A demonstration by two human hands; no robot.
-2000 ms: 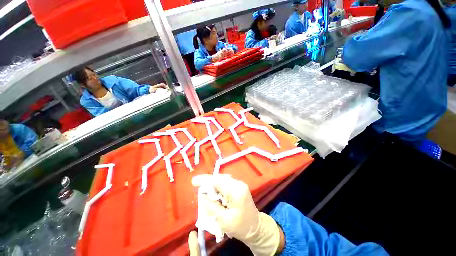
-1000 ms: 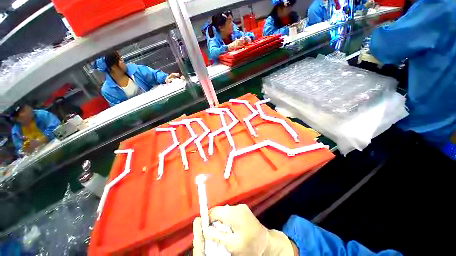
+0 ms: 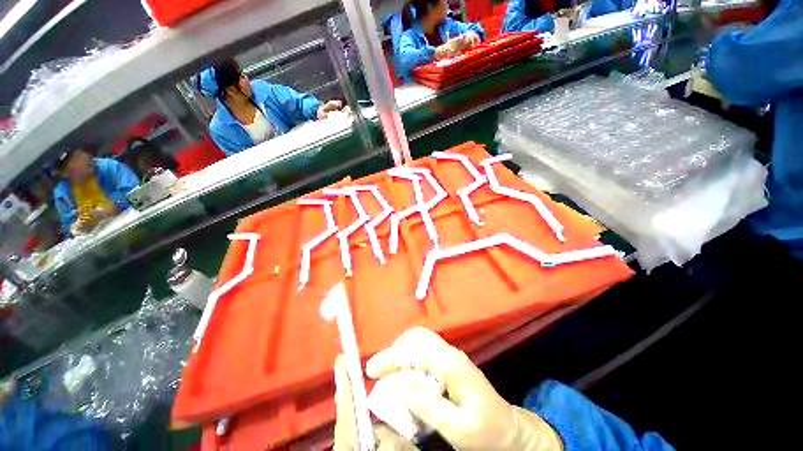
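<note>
A bent white strip (image 3: 350,357) stands up from my hands at the bottom centre, its bent tip over the red foam tray (image 3: 304,339). My left hand (image 3: 346,407), in a cream glove, is mostly cut off by the bottom edge; its visible fingers hold the strip's lower part. My right hand (image 3: 471,401), also gloved, is closed on a crumpled white wiping cloth (image 3: 407,398) close beside the strip; whether the cloth touches it is unclear. Several other bent white strips (image 3: 480,247) lie on the foam.
Stacked clear plastic trays (image 3: 629,141) lie over white packing sheets (image 3: 678,242) at right. A small bottle (image 3: 189,280) and crinkled clear plastic (image 3: 123,374) are left of the foam. A metal post (image 3: 379,84) rises behind it. People in blue smocks sit across the line; another person is at right.
The view has shifted, so the foam appears further right. The held strip, mostly hidden by my right hand earlier, now shows along more of its length, with my right hand beside it.
</note>
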